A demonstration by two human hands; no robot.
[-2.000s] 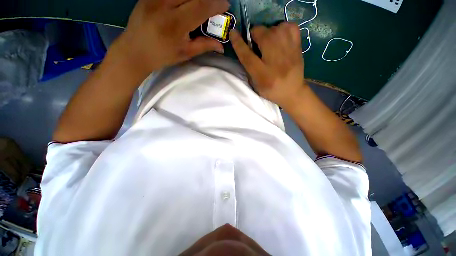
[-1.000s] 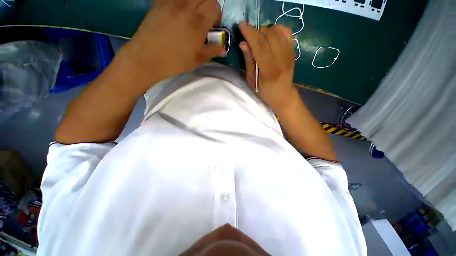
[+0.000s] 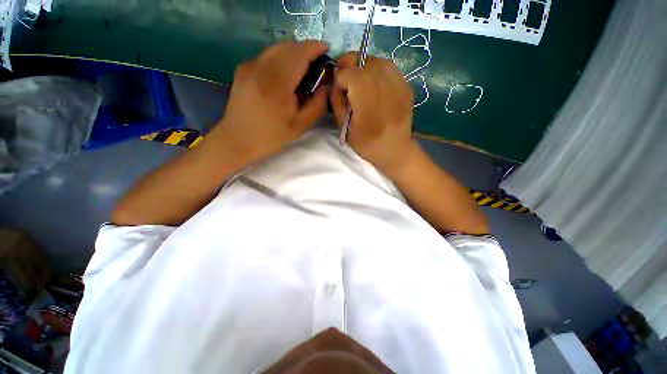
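Note:
My left hand (image 3: 267, 95) is shut on a small dark housing (image 3: 316, 76), held tilted close to my body at the mat's front edge. A thin light and yellow strip shows inside it; the rest is hidden by the fingers. My right hand (image 3: 374, 102) is just right of it, with its fingertips at the housing's right edge. Silver tweezers (image 3: 367, 35) pass through my right hand, with one end pointing away over the mat and the other sticking out below the palm.
Loose white rings (image 3: 464, 98) lie on the green mat (image 3: 175, 36) to the right. A white die-cut strip (image 3: 468, 19) with dark windows lies at the back. White scraps are at the far left. White sheeting (image 3: 592, 139) hangs on the right. A blue bin (image 3: 139, 106) stands lower left.
The housing has turned from facing up with its battery showing to tilted. Both hands have come closer together around it. More of the die-cut strip shows as the view shifted.

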